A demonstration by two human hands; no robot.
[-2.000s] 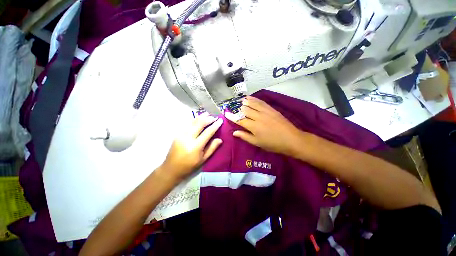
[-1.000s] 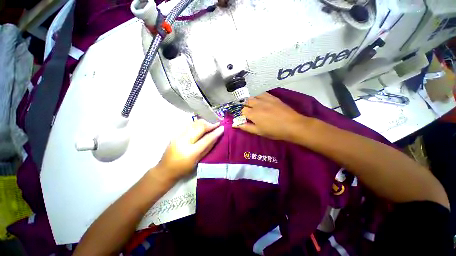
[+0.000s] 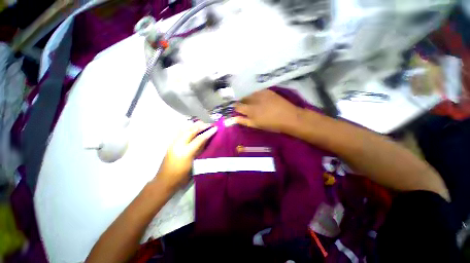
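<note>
The maroon garment (image 3: 234, 192) lies under the needle area of the white sewing machine (image 3: 232, 51) and hangs over the table's front edge. A pale band (image 3: 234, 165) crosses it, with a small yellow-orange logo (image 3: 240, 149) above. My left hand (image 3: 181, 151) rests on the garment's left edge, fingertips close to the presser foot (image 3: 222, 109). My right hand (image 3: 263, 110) lies on the cloth just right of the foot, fingers bent, fingertips partly hidden beside it. The picture is blurred, so whether the fingers pinch the cloth is unclear.
The white table (image 3: 77, 154) has a curved left edge, with a dark grey strip (image 3: 46, 108) hanging beside it. A ribbed lamp arm (image 3: 141, 87) and round pale part (image 3: 112, 148) stand left of the machine. A metal tool (image 3: 366, 95) lies at right. More maroon cloth surrounds the table.
The view has shifted and blurred. The garment's band and logo sit slightly nearer the machine. Both hands stay beside the foot, the right hand's fingers more bent than two seconds ago.
</note>
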